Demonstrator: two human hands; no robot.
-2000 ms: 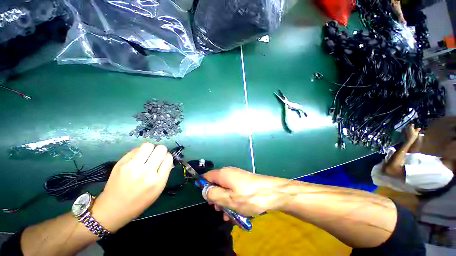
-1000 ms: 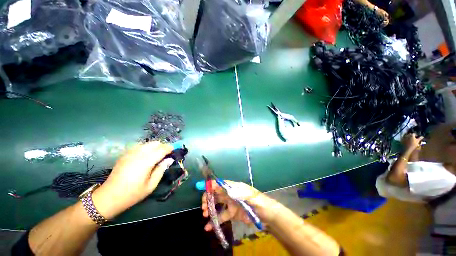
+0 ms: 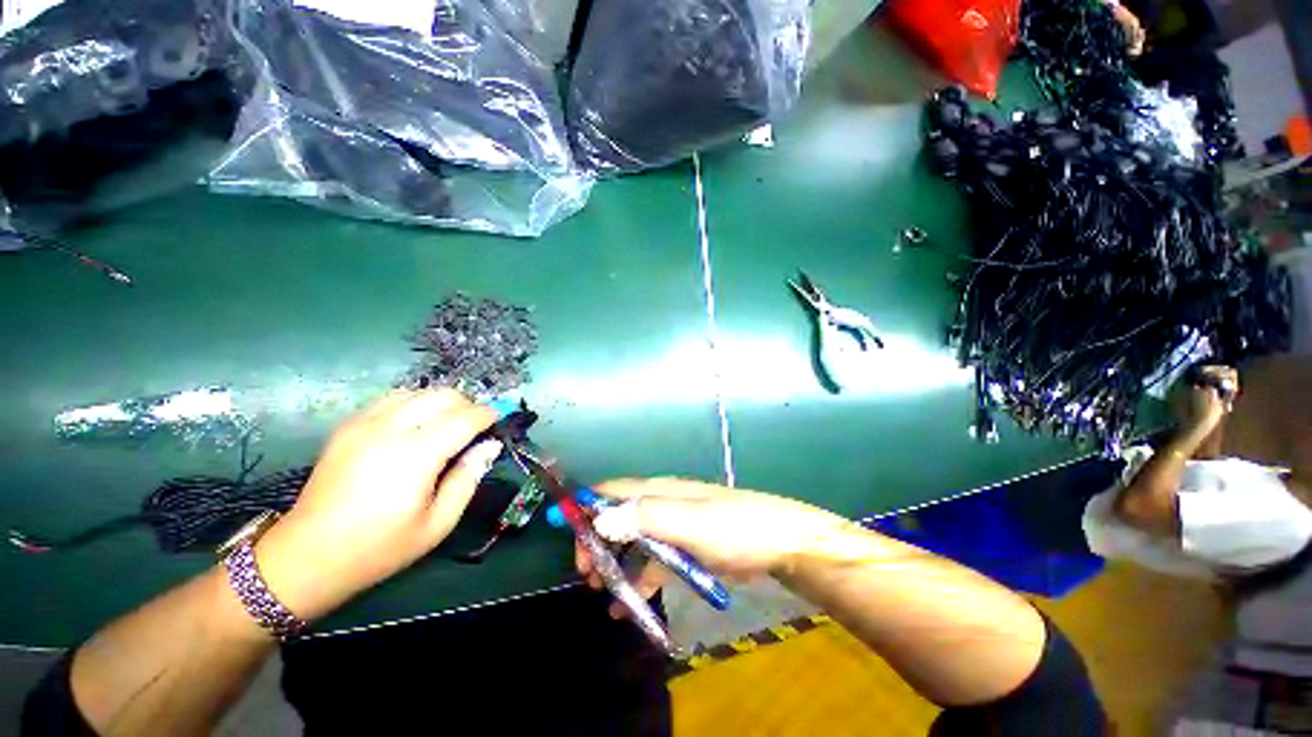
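My left hand (image 3: 396,475) holds a small black housing (image 3: 514,426) in its fingertips, above the bench near the front edge. A small green circuit board (image 3: 524,504) with wires hangs below it. My right hand (image 3: 669,526) grips the red-and-blue-handled pliers (image 3: 623,583). Their jaws point up-left and reach the housing; whether they grip anything there cannot be told. A coiled black cable (image 3: 223,507) lies on the bench beside and behind my left wrist. Blue finger cots show on both hands.
A heap of tiny dark grey pieces (image 3: 475,343) lies beyond my left hand. Small pliers (image 3: 835,320) lie right of the seam. Clear bags (image 3: 417,130) of black parts stand at the far side. A tangled black cable heap (image 3: 1108,259) and a person's arm (image 3: 1187,432) are at right.
One second ago the pliers were open and apart from the housing; now their handles are closer together and the jaws are at the housing. The green board now shows below it.
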